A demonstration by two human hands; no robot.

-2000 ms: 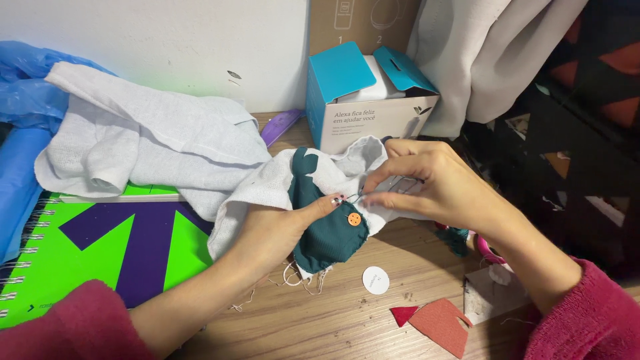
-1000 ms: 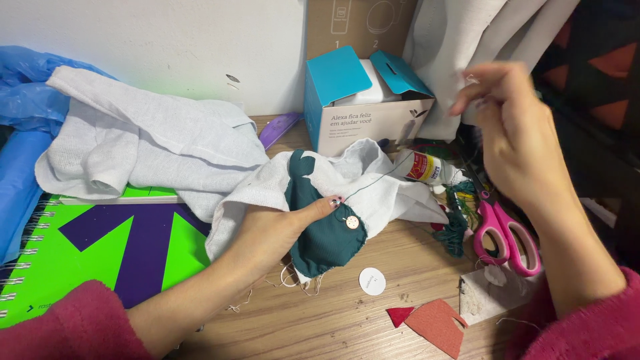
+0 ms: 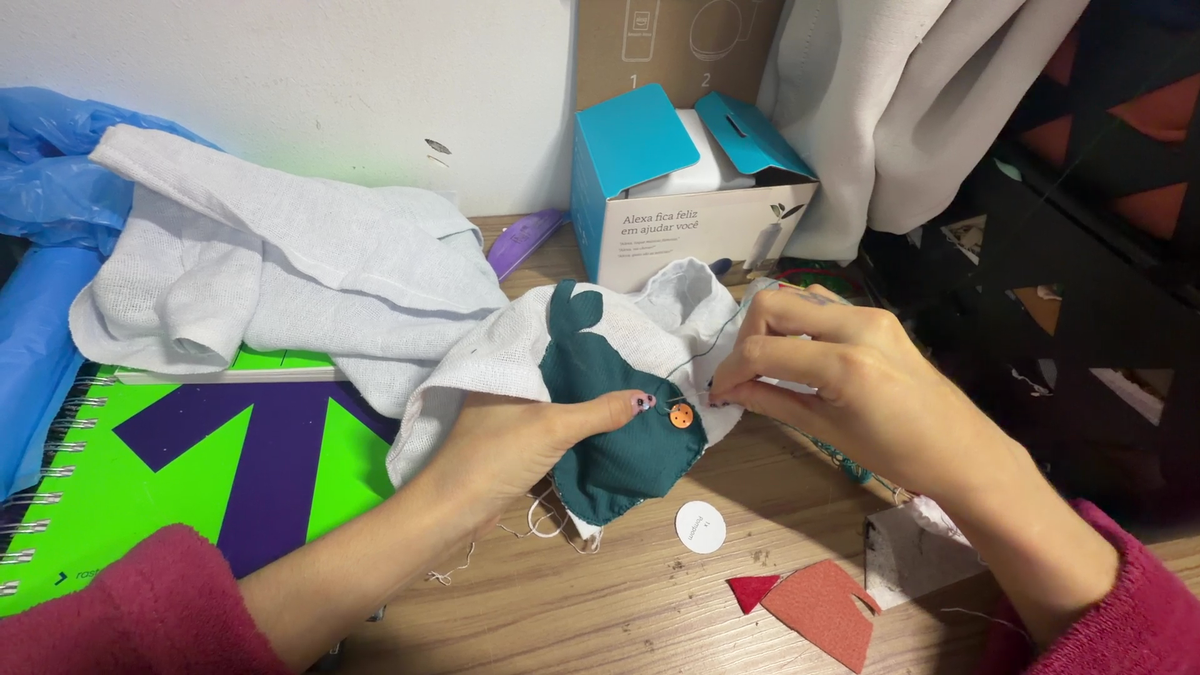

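Note:
A white woven cloth [image 3: 487, 342] carries a dark green whale-shaped fabric patch [image 3: 609, 459]. My left hand [image 3: 525, 436] grips the cloth, with its thumb on the patch beside an orange button [image 3: 682, 415]. On the right, my right hand [image 3: 825, 366] has its fingertips pinched at the cloth's edge near the button. A thin dark thread [image 3: 708, 349] arcs from the patch up to my right hand. What looks like a sewing needle [image 3: 677, 400] lies by the button, partly hidden; its far end seems to be between the right fingertips.
Behind the cloth stand an open blue and white box [image 3: 694, 234] and a purple object [image 3: 525, 242]. A green spiral notebook [image 3: 178, 478] lies left under the cloth. Near the front are a round white paper disc [image 3: 700, 527], a red felt triangle [image 3: 753, 592] and an orange felt scrap [image 3: 825, 614].
My right hand, raised away from the cloth with the thread stretched a second ago, has come back down beside the button. My left hand has kept its hold. The scissors and glue bottle seen then are now hidden.

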